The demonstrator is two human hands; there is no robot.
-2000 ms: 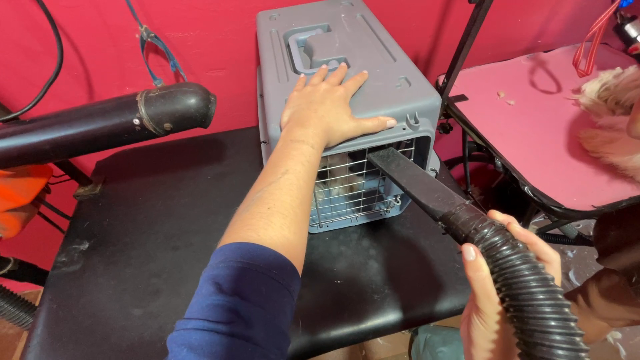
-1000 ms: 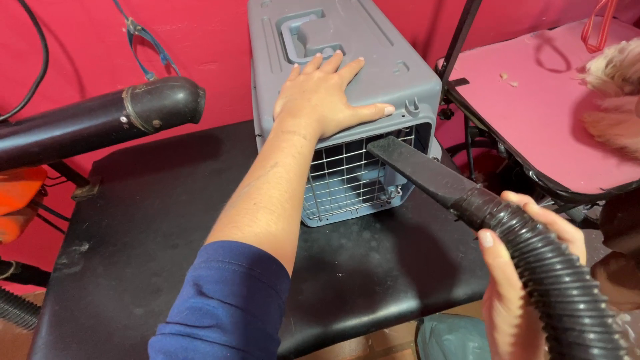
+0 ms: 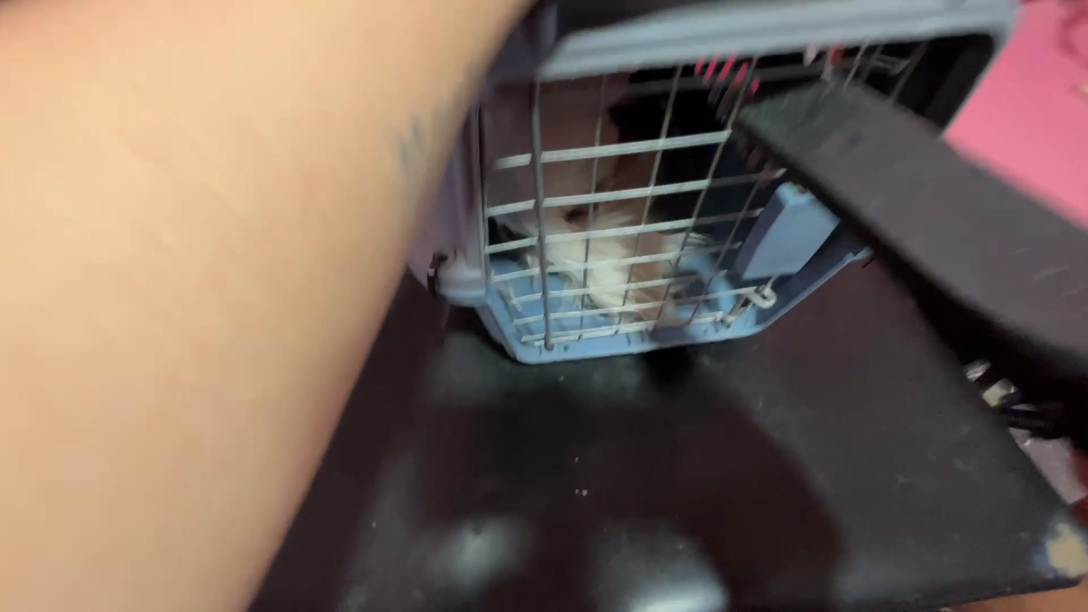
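My left forearm fills the left side of the view and reaches up beside the pet carrier [image 3: 629, 347]; my left hand is outside the frame. A flat black dryer nozzle [image 3: 926, 195] comes in from the right, its tip against or just at the wire door [image 3: 612, 155]. My right hand is out of view. Behind the wires, low in the carrier, a small animal with white and brown fur [image 3: 608, 263] shows blurred. The wire door looks closed.
The carrier stands on a black padded table [image 3: 595, 476], whose worn corner lies at the lower right. A pink surface [image 3: 1020, 127] is beyond the carrier on the right. Blurred small items lie below the table's right edge.
The view has moved much closer to the carrier door. Both hands, seen earlier on the carrier top and on the black hose, have left the view. The animal shows more plainly than one second ago.
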